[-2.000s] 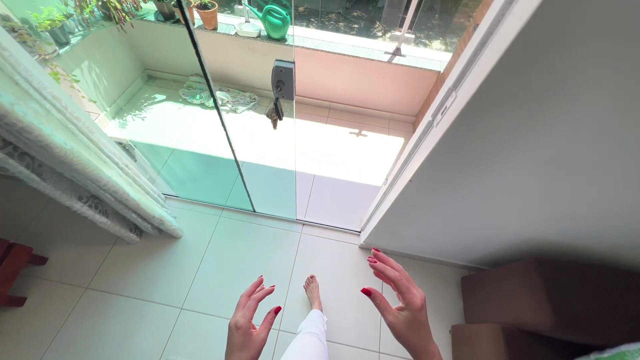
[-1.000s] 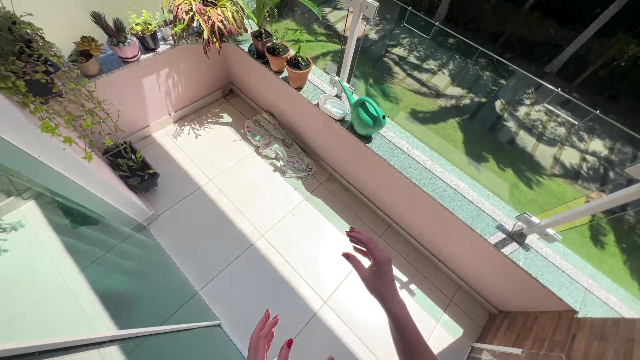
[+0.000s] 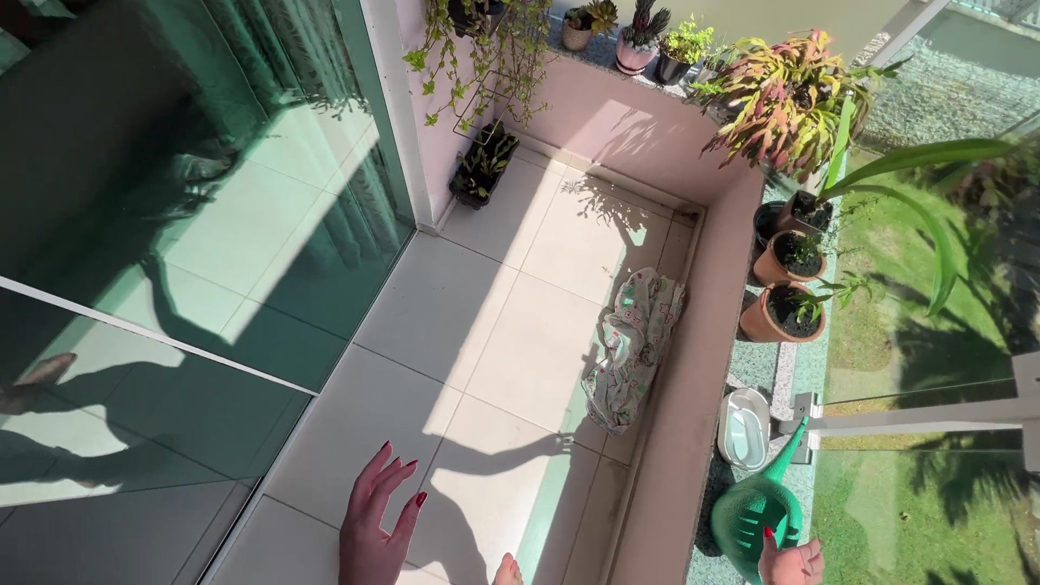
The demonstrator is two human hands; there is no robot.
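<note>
My left hand (image 3: 378, 516) is at the bottom centre, raised over the tiled floor, its fingers apart and holding nothing. At the lower right my right hand (image 3: 790, 561) overlaps the green plastic watering can (image 3: 743, 520), thumb and fingers bent by its rim; whether they grip it cannot be told. The can stands on the granite ledge (image 3: 756, 366), its spout toward a metal glass clamp. Just beyond it lies an oval clear dish (image 3: 744, 429). Two terracotta pots with small plants (image 3: 776, 313) stand farther along the ledge.
A crumpled patterned cloth (image 3: 634, 349) lies on the floor against the pink wall (image 3: 691, 366). Sliding glass doors (image 3: 268, 268) are on the left. A black planter (image 3: 483, 165) sits in the far left corner; several potted plants line the back ledge. A bare foot (image 3: 508, 571) shows at the bottom.
The view has moved from indoors onto the balcony and turned toward the plants. My right hand was over the floor one second ago and is now at the watering can.
</note>
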